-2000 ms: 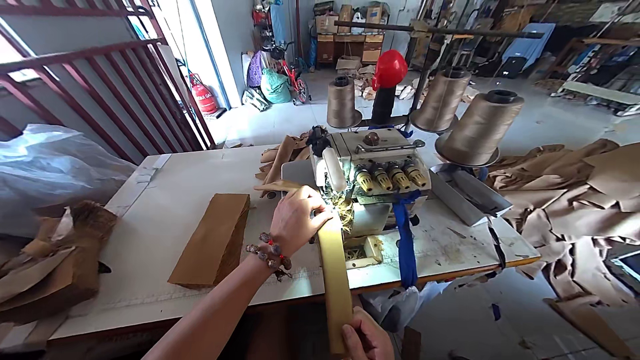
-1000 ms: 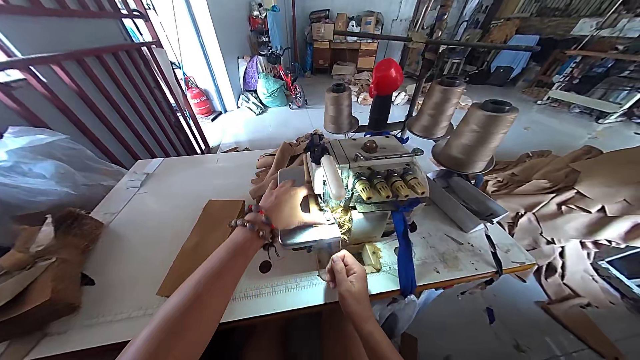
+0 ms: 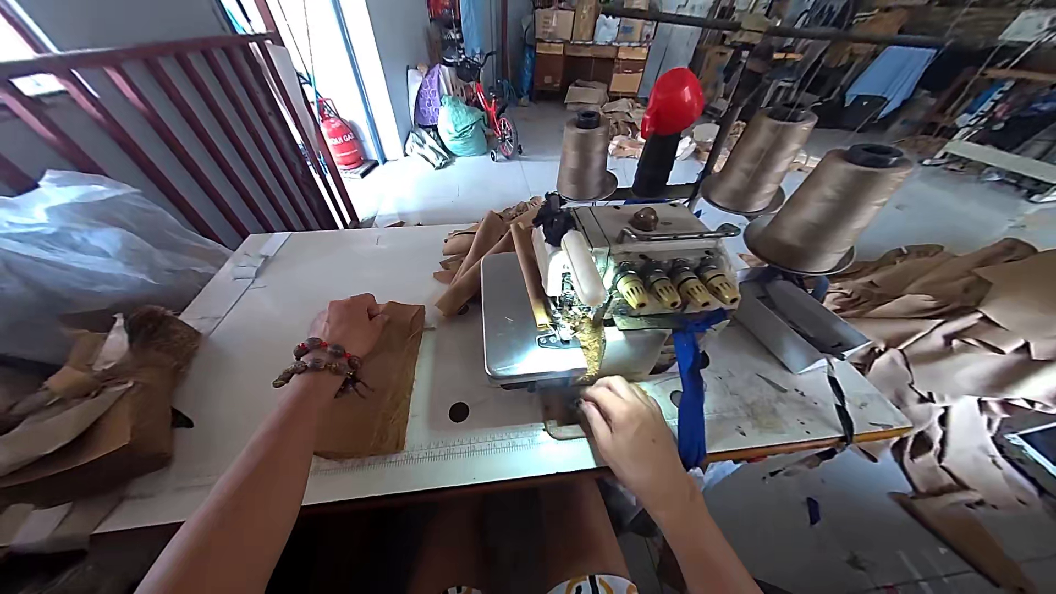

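My left hand (image 3: 353, 328), with beaded bracelets at the wrist, rests on the top of a stack of brown fabric pieces (image 3: 375, 404); whether its fingers grip a piece is unclear. My right hand (image 3: 623, 425) is just in front of the overlock sewing machine (image 3: 652, 247), fingers curled near its lower front edge; what lies between the fingertips cannot be seen. A folded brown strip (image 3: 530, 276) stands at the left of the lit needle area. Yellowish trimmings (image 3: 591, 346) hang beside the metal work plate (image 3: 520, 330). More sewn brown pieces (image 3: 478, 256) lie behind the plate.
Cones of brown thread (image 3: 584, 157) stand behind the machine, near a red cap-like object (image 3: 674, 101). A blue cloth strip (image 3: 690, 396) hangs at its right, beside a metal tray (image 3: 796, 326). A brown bundle (image 3: 124, 396) is at far left. Brown fabric heaps (image 3: 973, 305) lie at right.
My left hand has moved left from the machine's plate to the brown stack. The long strip both hands held two seconds ago is gone from them. My right hand stays near the machine's front.
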